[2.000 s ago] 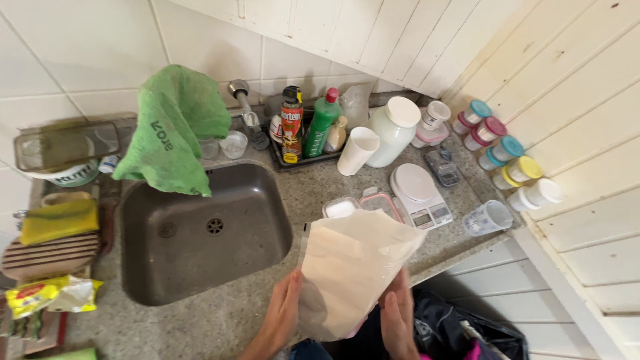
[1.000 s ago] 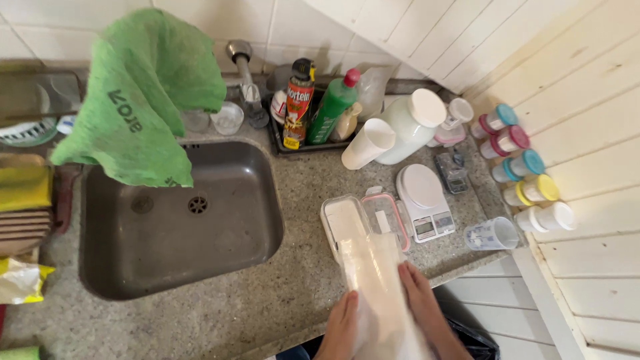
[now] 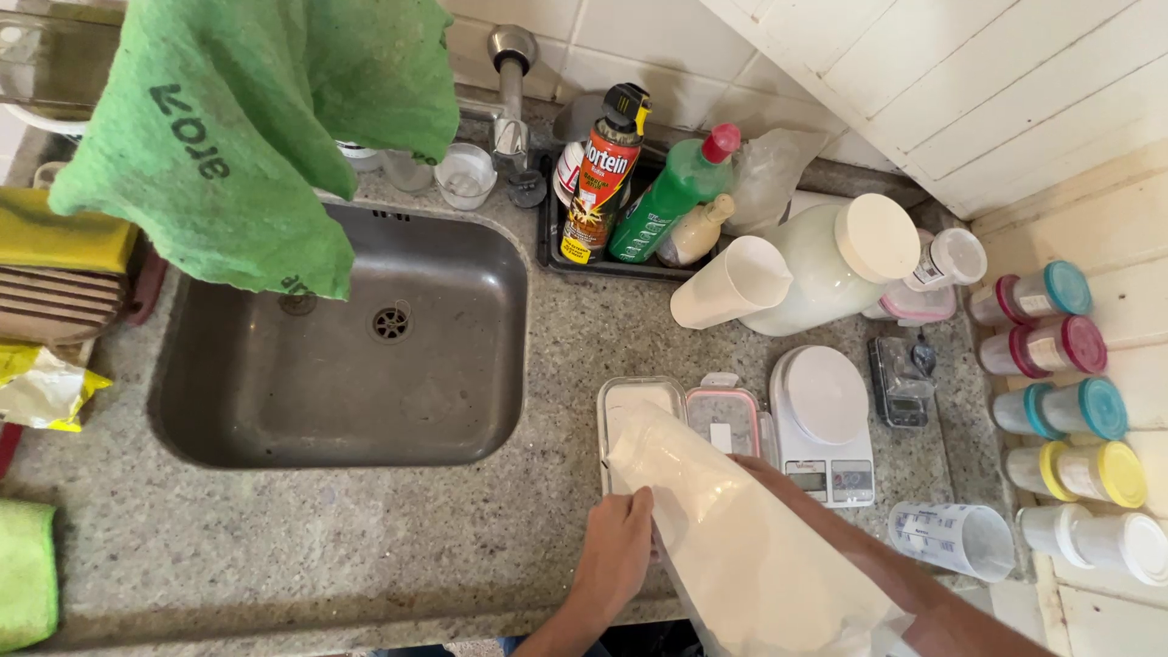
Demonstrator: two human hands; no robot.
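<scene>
A clear plastic bag of off-white powder [image 3: 748, 529] lies tilted between my hands, its narrow end over a clear rectangular container [image 3: 630, 392] that holds white powder. My left hand [image 3: 616, 538] grips the bag's left edge near that end. Behind the bag, my right hand [image 3: 744, 465] is mostly hidden; only a small part shows at the bag's far side, so its grasp cannot be told. Beside the container lies a clear lid with a pink seal [image 3: 725, 415]. Right of it stands a white digital kitchen scale [image 3: 826, 411].
A steel sink [image 3: 347, 365] lies left, with a green cloth [image 3: 219, 137] hanging over its corner. A black tray [image 3: 547, 246] holds an insecticide can and bottles. A white cup [image 3: 730, 283], large jar [image 3: 821, 265], measuring cup [image 3: 949, 538] and several lidded jars [image 3: 1077, 342] stand right.
The bag, held upright two seconds ago, is now tipped with its narrow end over the rectangular container. My right hand has gone behind the bag. The view has moved closer to the counter.
</scene>
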